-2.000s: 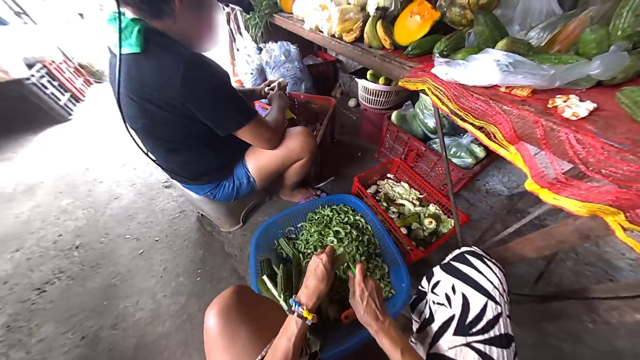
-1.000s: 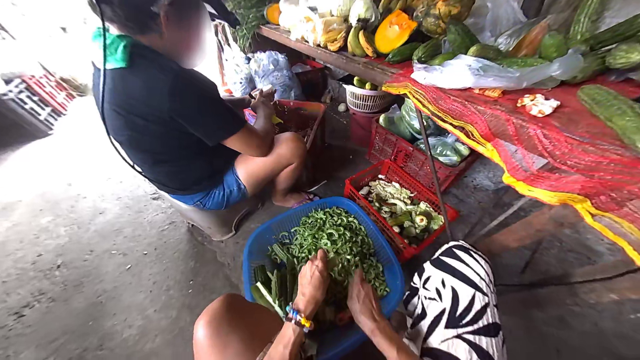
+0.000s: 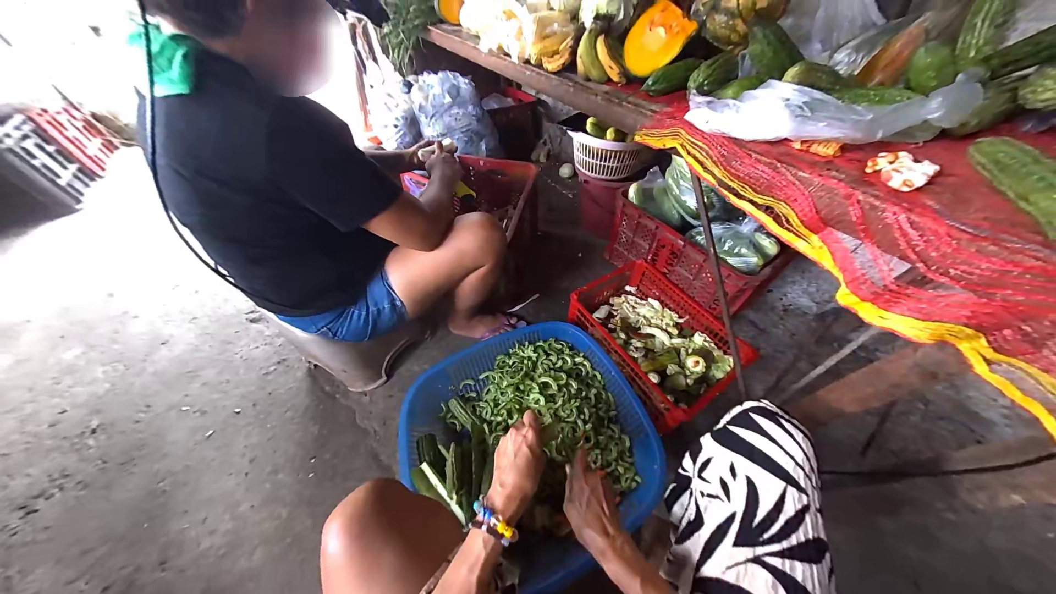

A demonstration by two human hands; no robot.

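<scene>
A blue plastic basket (image 3: 417,388) sits between my knees, with a heap of sliced green vegetable (image 3: 549,384) in it. Long green ridged vegetable pieces (image 3: 462,466) lie at its left side. My left hand (image 3: 518,462), with a beaded bracelet at the wrist, is over the near edge of the heap; whether its bent fingers hold anything cannot be told. Just to its right my right hand (image 3: 590,503) reaches into the basket beside the slices, its fingers fairly straight and their tips partly lost against the vegetables. The two hands are apart.
A red crate (image 3: 586,318) of vegetable trimmings touches the basket's right side. Behind it stands another red crate (image 3: 660,256) with bagged vegetables. A person (image 3: 272,190) sits on a low seat at the left, working over a crate. A table with red netting (image 3: 916,247) carries gourds and squash.
Two seconds ago my hands were at a green piece and something orange-red low in the basket; now no such piece shows between them. The hands have moved slightly within the basket.
</scene>
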